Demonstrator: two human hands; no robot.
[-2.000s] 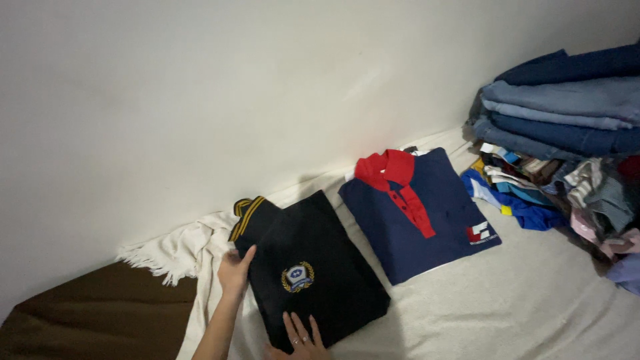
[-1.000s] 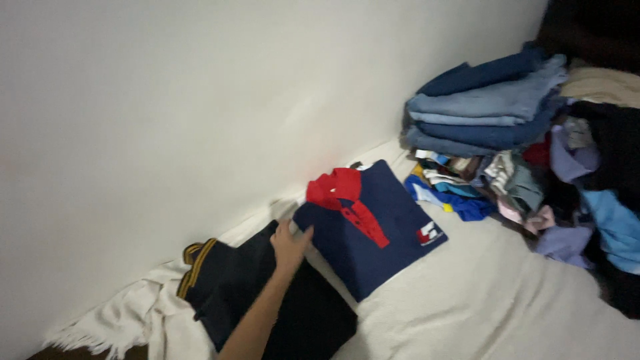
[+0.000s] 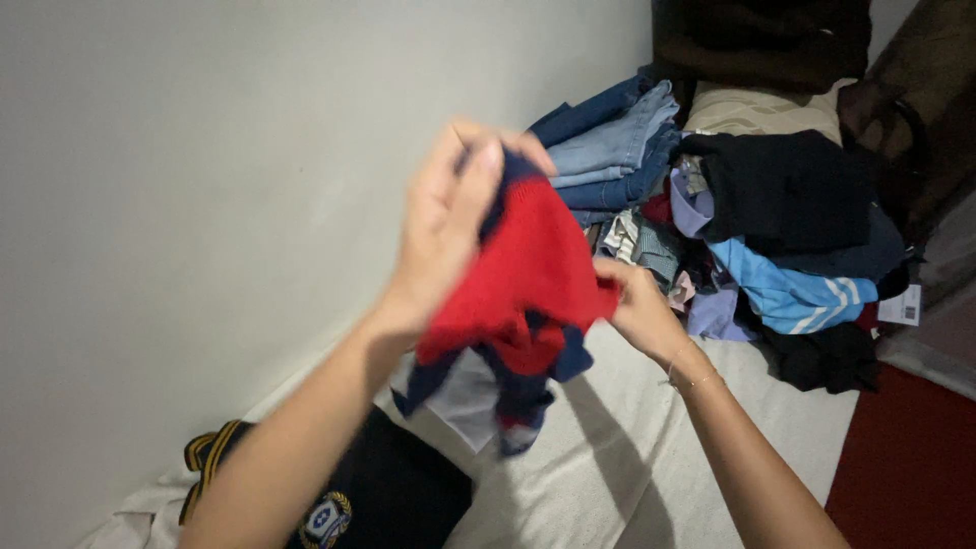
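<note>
A navy shirt with a red collar [image 3: 526, 259] hangs bunched in the air between my two hands, blurred by motion. My left hand [image 3: 465, 183] grips its navy upper part, with the thumb in front. At the red edge on the other side, my right hand [image 3: 637, 297] pinches the cloth. White cloth shows beneath the hanging folds. Below my left forearm, and partly hidden by it, a black polo shirt [image 3: 412, 473] with a yellow-striped collar and an embroidered crest lies folded on the cream blanket [image 3: 564, 511].
Folded jeans [image 3: 610, 152] are stacked by the wall. To their right lies a heap of mixed clothes, including a black garment [image 3: 793, 191] and a light blue striped one [image 3: 808, 293]. A patterned beige pillow [image 3: 762, 110] is behind it. A red surface [image 3: 907, 457] borders the blanket.
The navy and red shirt, which lay folded beside the black one, is now lifted and bunched in both hands. My right hand has come into view. The view has swung right.
</note>
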